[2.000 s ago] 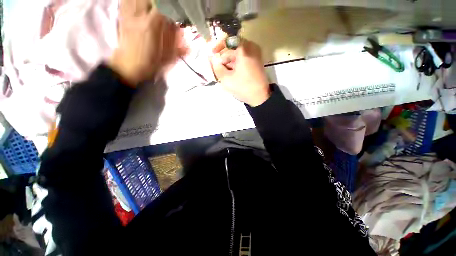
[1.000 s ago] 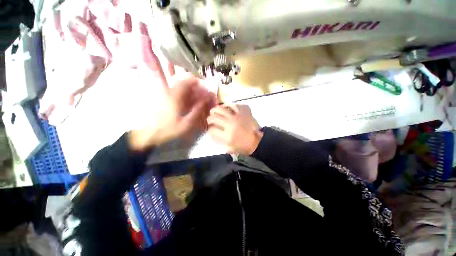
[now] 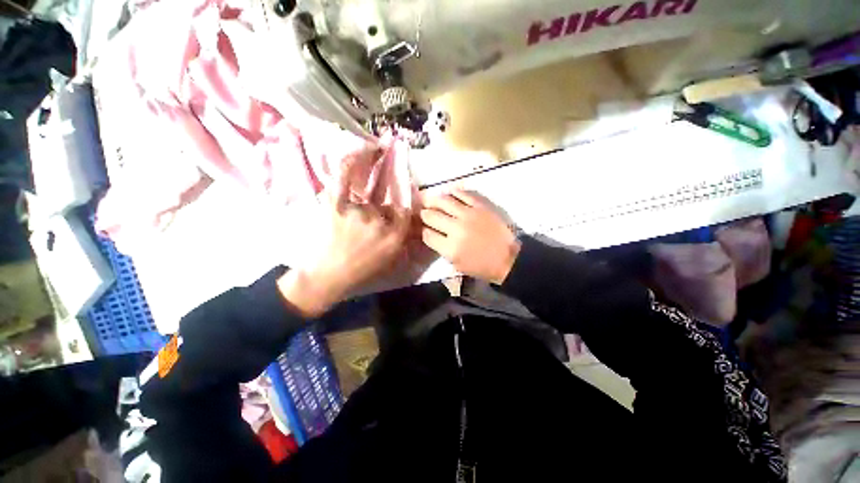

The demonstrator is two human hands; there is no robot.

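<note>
A large pale pink fabric [image 3: 226, 123] lies heaped to the left of the machine head and runs to the needle area. My left hand [image 3: 363, 226] holds gathered pink fabric just in front of the presser foot [image 3: 405, 132]. My right hand [image 3: 462, 231] is beside it on the right, its fingertips at the fabric's edge; whether they pinch it is hard to tell. The cream-white machine head [image 3: 490, 47] with red lettering stands over the work. The needle itself is not clear.
Green-handled snips [image 3: 735, 125] and black-handled scissors [image 3: 816, 118] lie at the right on the white table [image 3: 603, 198]. White boxes [image 3: 71, 151] stand at the left end. Blue crates [image 3: 127, 297] are at the left and below the table. Pink fabric pieces [image 3: 698, 274] hang at the right below the edge.
My left hand has come from the heaped fabric to the front of the presser foot and now grips fabric there. My right hand has moved nearer the table's front edge. The view has shifted.
</note>
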